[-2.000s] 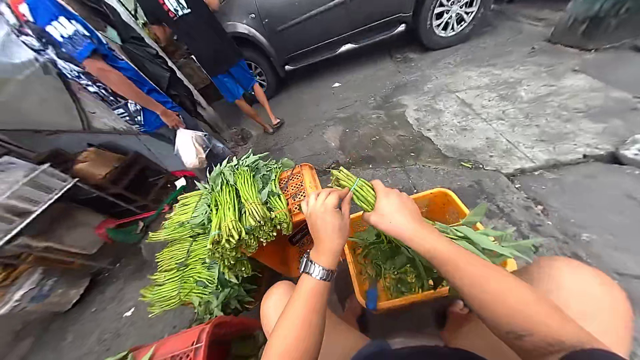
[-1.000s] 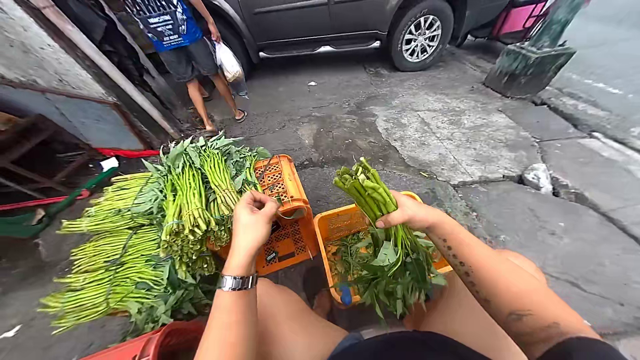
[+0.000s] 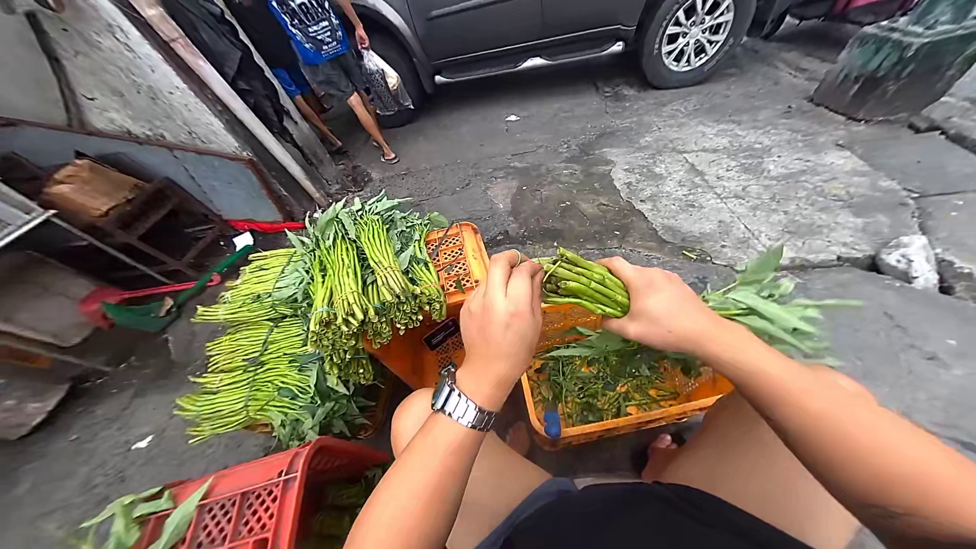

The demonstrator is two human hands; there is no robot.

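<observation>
My right hand (image 3: 659, 305) is closed around a bunch of green leafy vegetable stems (image 3: 585, 282), held sideways with the cut ends toward the left and the leaves out past my forearm. At those cut ends, my left hand (image 3: 503, 313) pinches a thin loop, perhaps a rubber band (image 3: 518, 257). A wristwatch is on my left wrist. Beneath my hands stands an orange plastic crate (image 3: 640, 427) with loose leafy greens (image 3: 610, 381) in it. Tied bundles of the same stems (image 3: 343, 282) are piled left of my left hand, on and beside another orange crate (image 3: 469, 252).
A red plastic crate (image 3: 252, 503) with some leaves is at the lower left. Wooden furniture and a cardboard box (image 3: 91, 187) stand by the wall. Two people are near a parked dark car (image 3: 518, 30), one carrying a plastic bag (image 3: 385, 80). A stone (image 3: 907, 259) lies at the right.
The bunch has gone from upright, a second ago, to lying sideways in my right hand. My left hand has come up against its cut ends. The people by the car have shifted.
</observation>
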